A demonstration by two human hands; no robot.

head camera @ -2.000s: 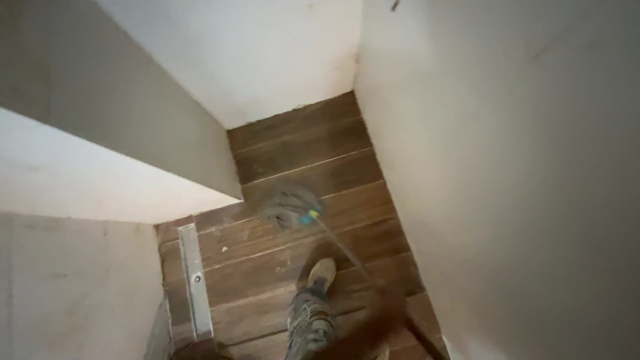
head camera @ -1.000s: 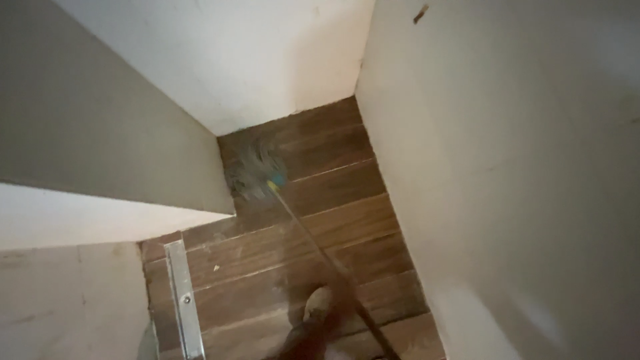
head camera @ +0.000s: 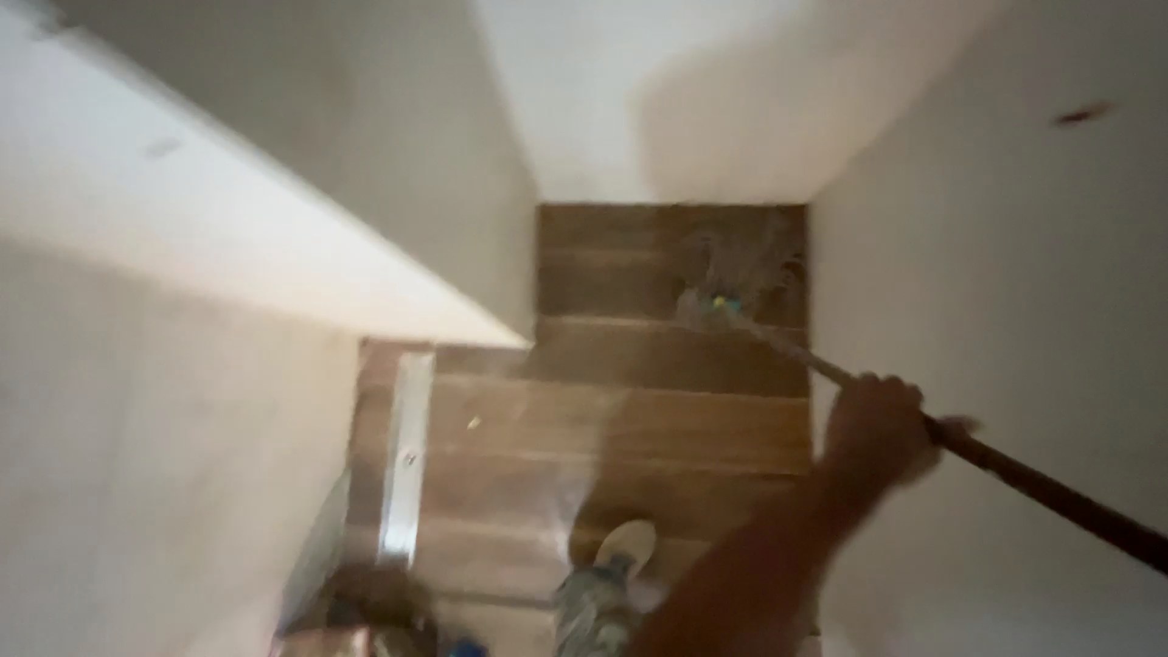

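Observation:
My left hand (head camera: 881, 424) is closed around the brown handle of a string mop, right of centre. The handle (head camera: 1031, 484) runs from the lower right edge down to the mop head. The grey mop head (head camera: 730, 283), blurred, with a yellow and blue-green socket, lies on the brown wood-look floor (head camera: 584, 429) near the far right corner. My forearm crosses the lower part of the view. My right hand is out of view, and so is the handle's upper end.
Pale walls enclose the narrow floor; a wall corner (head camera: 525, 342) juts in from the left. A light metal strip (head camera: 408, 456) lies near the left wall. At bottom left is a blurred dark object (head camera: 379, 593). A shoe (head camera: 628, 545) stands on the floor at bottom centre.
The mop head has moved from beside the jutting left wall to the far right corner. My left hand on the handle now shows clearly. The view has turned.

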